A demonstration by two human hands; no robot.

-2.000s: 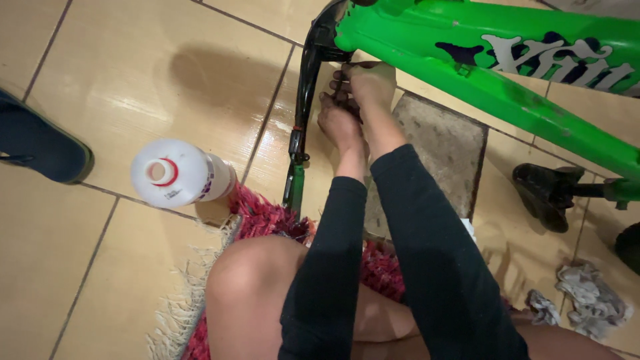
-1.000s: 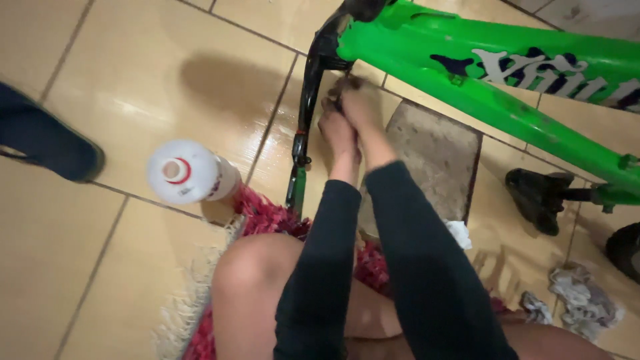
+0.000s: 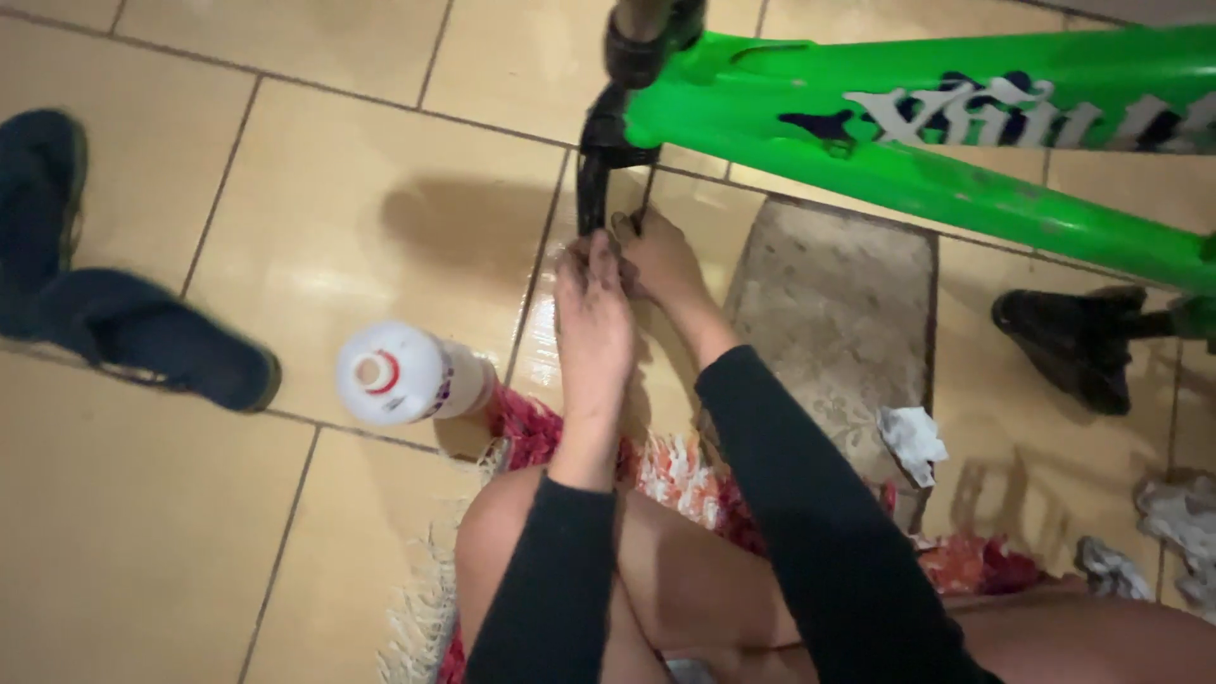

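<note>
A bicycle with a green frame [image 3: 950,190] lies across the upper right, its black front fork [image 3: 594,180] pointing down toward me. My left hand [image 3: 594,294] is at the lower end of the visible fork leg, its dark-smudged fingers over it. Just right of it, my right hand [image 3: 660,256] has curled fingers close to a thin dark part below the fork crown; whether it grips that part is unclear. The hands are nearly touching and hide the lower fork. An uncapped white plastic bottle [image 3: 418,373] stands left of my left wrist.
Dark flip-flops [image 3: 161,332] lie on the tiled floor at left. A stained flat slab [image 3: 836,313] is right of my hands, with a crumpled white scrap [image 3: 912,442] on it. A black pedal [image 3: 1073,342], crumpled grey-white pieces [image 3: 1183,522] and a shaggy red rug [image 3: 532,427] are nearby.
My left hand has moved away from my right hand, onto the fork leg, and now covers its lower part, visible before. A second flip-flop has come into view.
</note>
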